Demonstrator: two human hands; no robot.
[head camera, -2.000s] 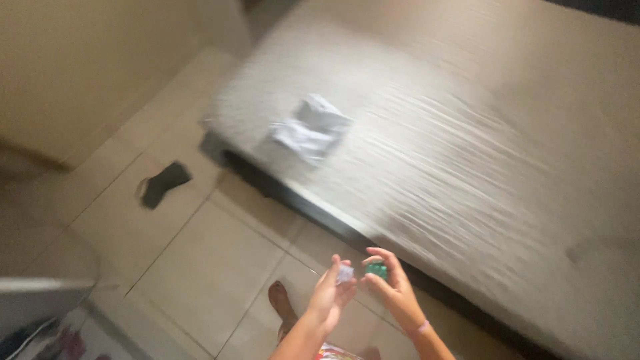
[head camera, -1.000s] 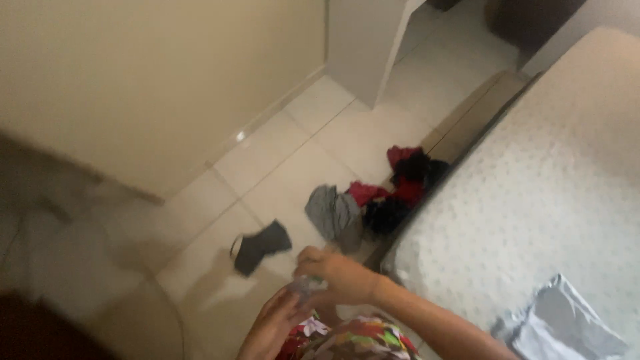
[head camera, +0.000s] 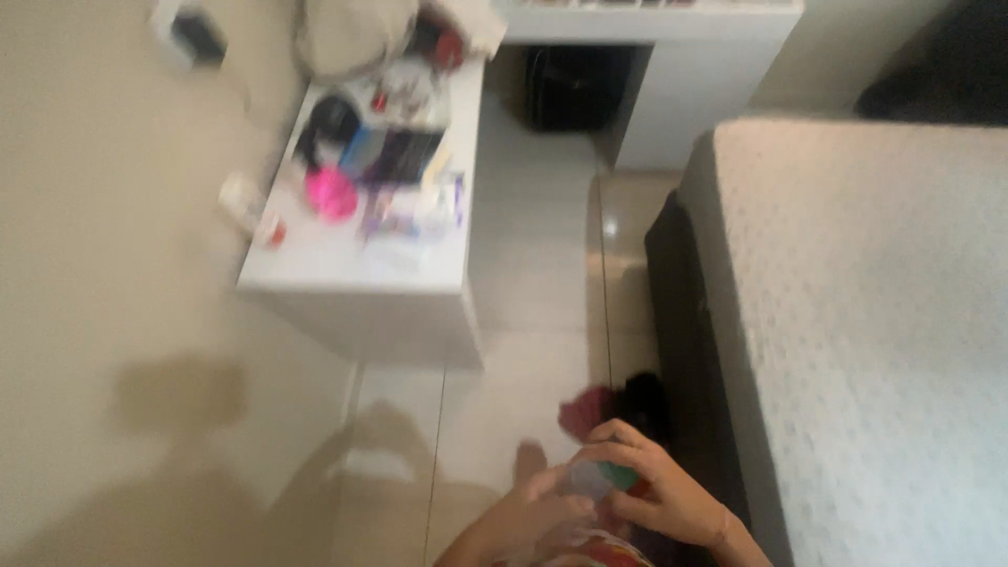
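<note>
Both hands are low in the view, close together in front of patterned clothing. My left hand (head camera: 535, 512) is against a small pale, translucent item (head camera: 587, 479), its fingers blurred. Curled around a small green object (head camera: 620, 475) is my right hand (head camera: 661, 488), its fingertips near the pale item. Blur hides what the two small items are and whether they touch.
A white desk (head camera: 354, 264) bearing a pink item (head camera: 332, 194) and other clutter stands along the wall. On the right is a bed mattress (head camera: 874, 315) over a dark base. Dark red cloth (head camera: 587, 411) and black cloth (head camera: 646, 402) lie on the tiled floor.
The view has swung from the bed to the desk. My hands, apart two seconds ago with a pale item and a green one, are now close together.
</note>
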